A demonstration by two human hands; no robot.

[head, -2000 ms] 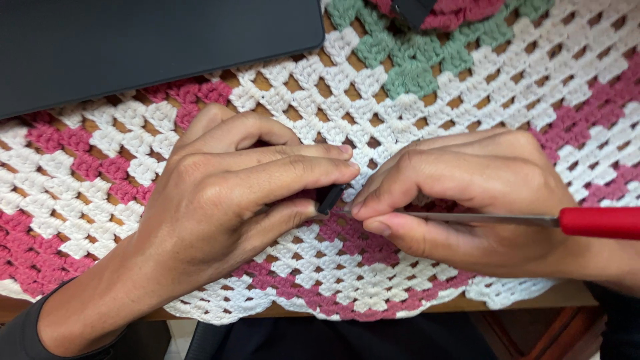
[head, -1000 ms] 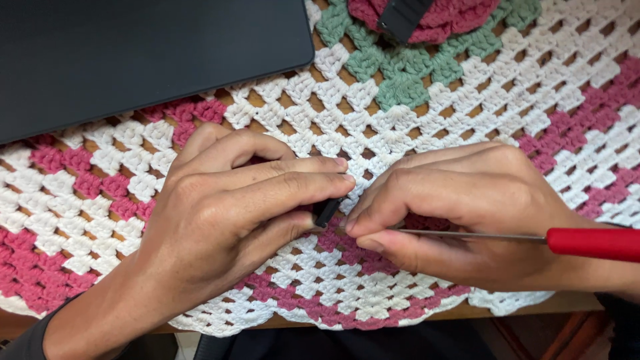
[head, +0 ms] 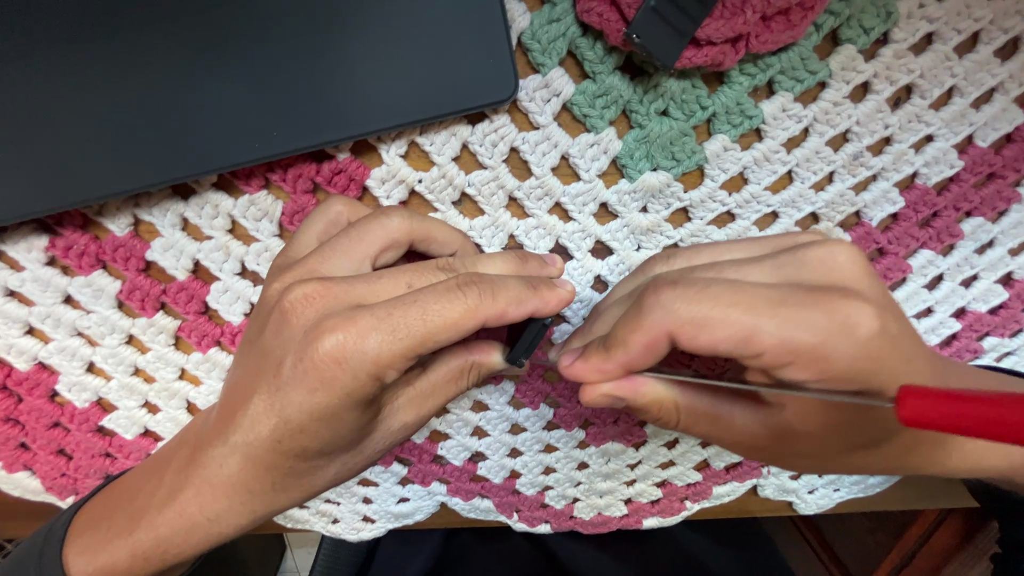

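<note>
A small black part (head: pixel 528 340) is pinched between the thumb and fingers of my left hand (head: pixel 360 344), which hides much of it. My right hand (head: pixel 744 344) grips the thin metal shaft (head: pixel 768 387) of a tool with a red handle (head: pixel 956 412); thumb and fingertips close on the shaft near its far end. That end lies close to the lower end of the black part, but whether they touch I cannot tell. The handle points right, past my right wrist.
A crocheted cloth (head: pixel 552 456) in white, pink and green covers the wooden table (head: pixel 864 500). At the upper left lies a large flat dark panel (head: pixel 256 80). Another black piece (head: pixel 668 28) rests on the raised pink crocheted flower (head: pixel 760 32) at the top.
</note>
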